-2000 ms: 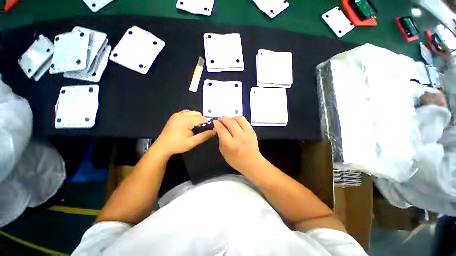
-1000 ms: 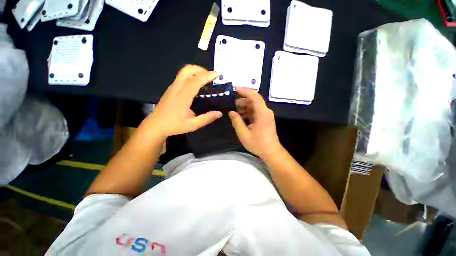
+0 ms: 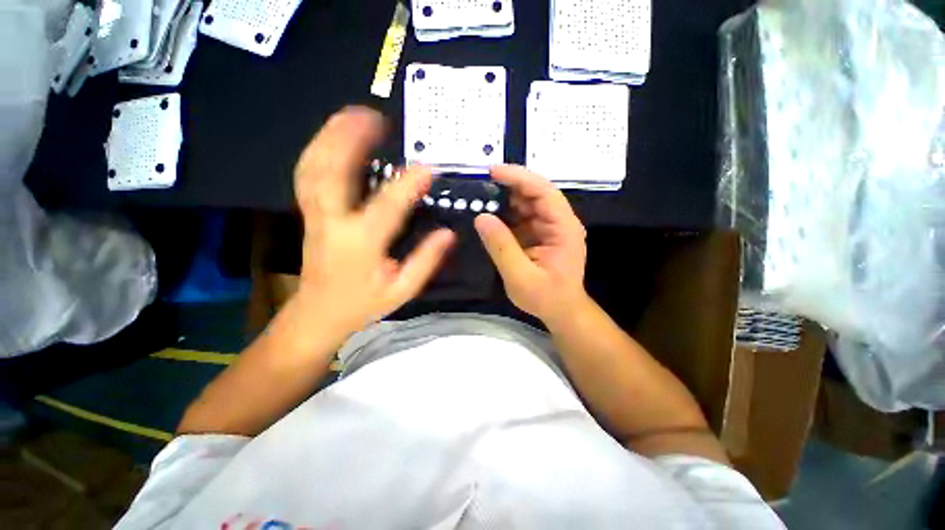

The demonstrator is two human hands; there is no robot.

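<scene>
A black sheet of adhesive feet (image 3: 461, 195) with rows of white round spots is between my hands, in front of a perforated cover plate (image 3: 454, 114) with dark dots near its corners. My right hand (image 3: 539, 243) pinches the sheet's right end between thumb and fingers. My left hand (image 3: 358, 223) is blurred, its fingers spread at the sheet's left part; whether it grips the sheet is not clear. The sheet's lower part is hard to tell from the dark background.
More plates lie in stacks at right (image 3: 577, 135), at the top and at left (image 3: 144, 142). A yellow utility knife (image 3: 389, 57) lies left of the middle plates. A plastic bag (image 3: 829, 176) is at right, above a cardboard box (image 3: 772, 414). White-clothed people show at both sides.
The view has tilted down, so the green surface has gone from sight. The sheet, first small between both hands, now shows more white spots. My left hand's fingers have spread.
</scene>
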